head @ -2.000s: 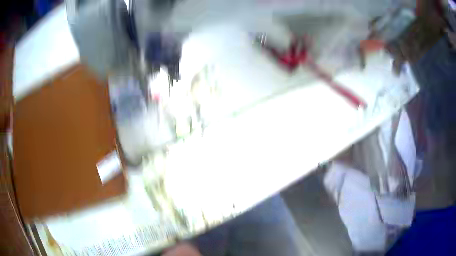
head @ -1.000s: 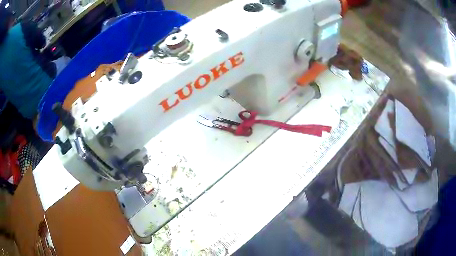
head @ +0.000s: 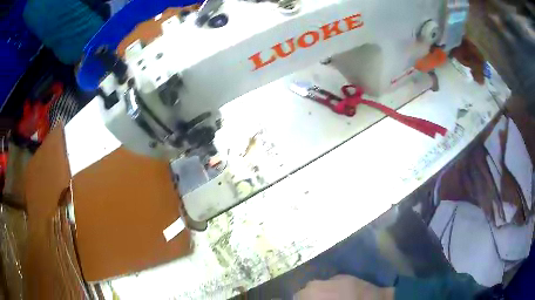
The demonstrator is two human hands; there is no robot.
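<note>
A white sewing machine (head: pixel 234 64) with orange-red "LUOKE" lettering stands on the white table (head: pixel 352 181). A tan-brown leather panel (head: pixel 129 211) lies flat at the left beside the needle area, with a small white label (head: pixel 173 229) near its right edge. Thread snips (head: pixel 334 102) with red wrapped handles and a red strip lie on the bed under the arm. My right hand (head: pixel 346 288) is at the bottom edge, blurred and partly cut off, below the table's front edge; its fingers are not clear. My left hand is not in view.
Stacked brown panels (head: pixel 44 234) are at the far left. A blue bin (head: pixel 91 67) stands behind the machine head, with a person's teal sleeve (head: pixel 61 26) beside it. White-backed pieces (head: pixel 475 240) lie low at the right. An orange lever (head: pixel 431 60) is at the arm's base.
The view has shifted, so the machine, panel and snips appear further right and the machine arm sits higher. My right hand and its sleeve have come into view at the bottom.
</note>
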